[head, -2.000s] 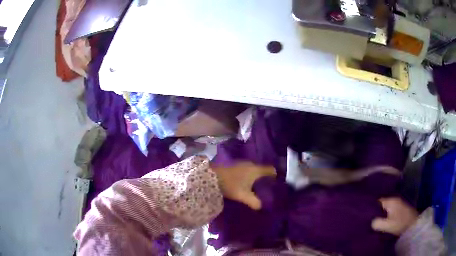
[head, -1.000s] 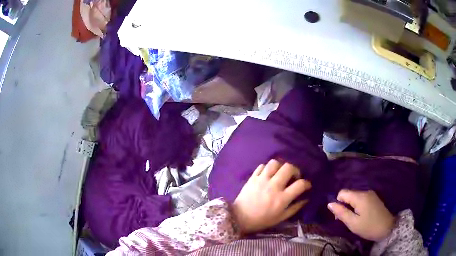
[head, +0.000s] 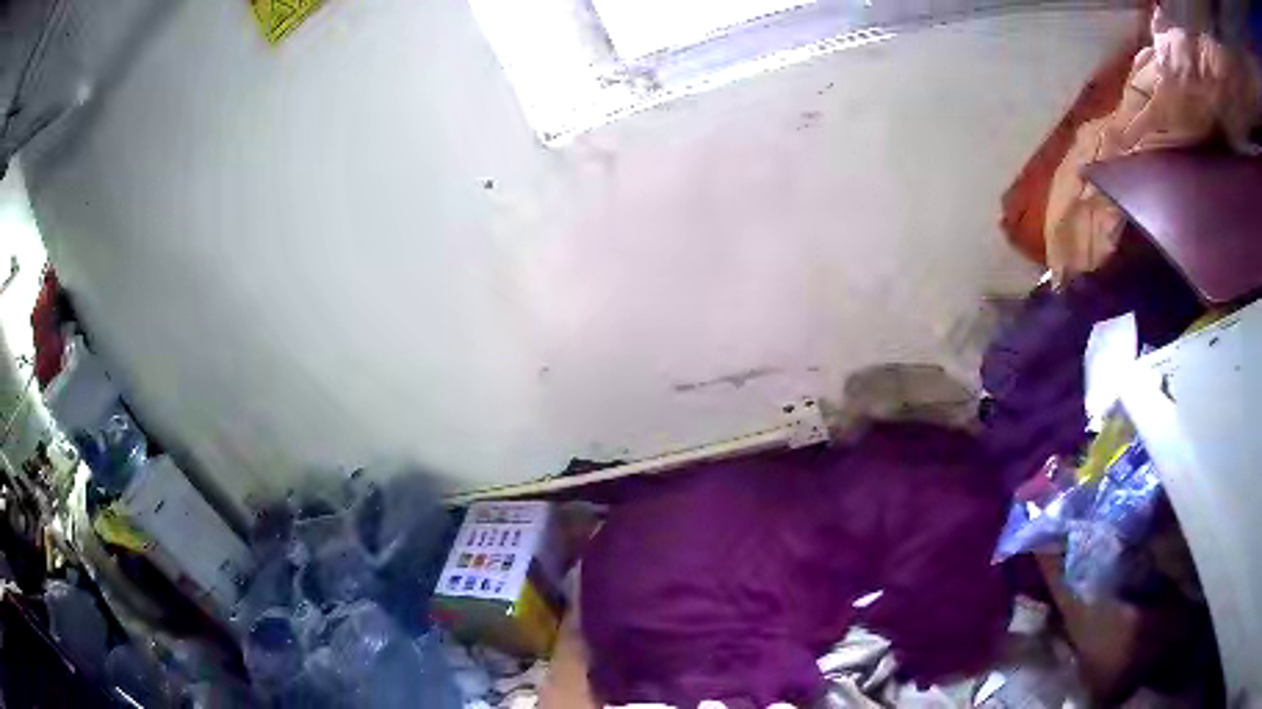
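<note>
Dark purple cloth [head: 720, 582] lies in a broad, rumpled heap at the bottom centre. Its right part [head: 913, 526] reaches up to the wall's foot. A tan shape at the heap's left edge, by the bottom rim, is too unclear to name. Small pale shapes are cut off at the bottom edge below the cloth, also unclear. Neither of my hands can be made out.
A printed box [head: 491, 568] and bluish clear plastic [head: 346, 609] lie left of the cloth. The white table's corner [head: 1218, 402], maroon board [head: 1190, 222], and orange and peach cloth [head: 1093, 180] are at right. A pale wall [head: 664, 277] rises behind.
The view has swung left, from the lap and table front to the wall and heap. My two hands, earlier on the purple cloth in my lap, have left the clear view.
</note>
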